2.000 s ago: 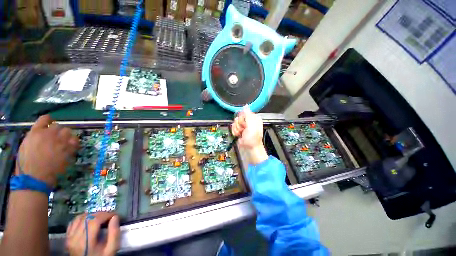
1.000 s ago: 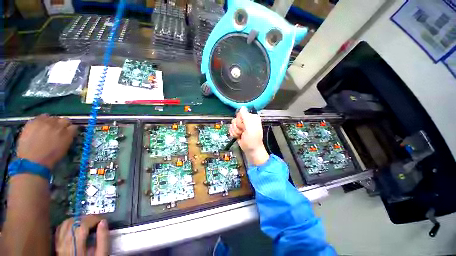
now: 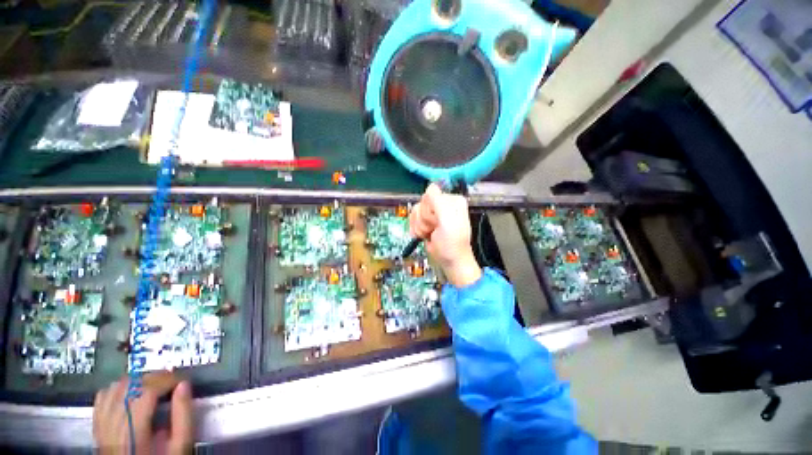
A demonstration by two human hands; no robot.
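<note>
Green circuit boards (image 3: 320, 313) with orange components lie in dark carriers (image 3: 258, 307) on the conveyor. My right hand (image 3: 445, 227), in a blue sleeve, is closed in a fist over the right edge of the middle carrier. A thin dark tool (image 3: 411, 248) sticks out of the fist toward the boards; most of it is hidden. My left hand (image 3: 147, 418) rests on the silver conveyor rail (image 3: 329, 391) at the bottom left, thumb apart from the fingers. It is cut off by the lower edge, and no part shows in it.
A blue coiled cord (image 3: 158, 213) hangs across the left carrier. Behind the line are a turquoise fan (image 3: 512, 115), a sample board (image 3: 245, 107) on a white sheet (image 3: 178, 142), a red stick (image 3: 298, 163) and a plastic bag (image 3: 71, 135). A black machine opening (image 3: 654, 240) is at right.
The other person's hand with the blue wrist strap has left the left carrier, uncovering its boards. The view has shifted slightly. My right fist stays closed at the middle carrier; my left hand stays at the rail.
</note>
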